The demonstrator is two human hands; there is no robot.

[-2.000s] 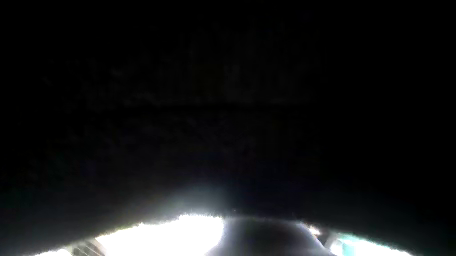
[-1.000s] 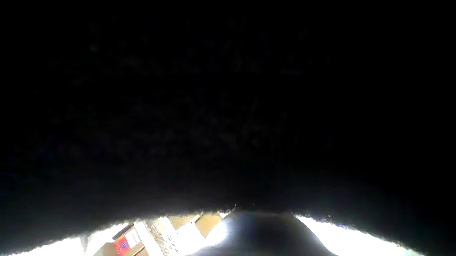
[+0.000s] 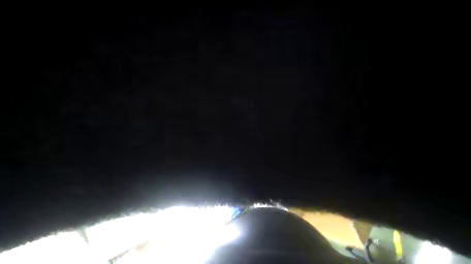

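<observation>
A black, fuzzy-edged cloth-like mass (image 3: pixel 232 103) covers most of the head view and hides what lies behind it. A smooth, rounded dark grey body (image 3: pixel 273 237), perhaps the camera housing, stands very close to the lens at the bottom centre, with a bright glare on its left side. Neither my left hand nor my right hand can be seen.
Left of the grey body is a washed-out bright area (image 3: pixel 155 232). To its right are a tan-orange surface, perhaps a carton (image 3: pixel 330 227), thin dark curved strips (image 3: pixel 369 250) and a yellow strip (image 3: pixel 397 244) on a greenish-grey floor (image 3: pixel 382 247).
The bright strip at the bottom shows other surroundings. The red and tan items at lower left are gone; the tan-orange surface, dark strips and yellow strip now show at lower right.
</observation>
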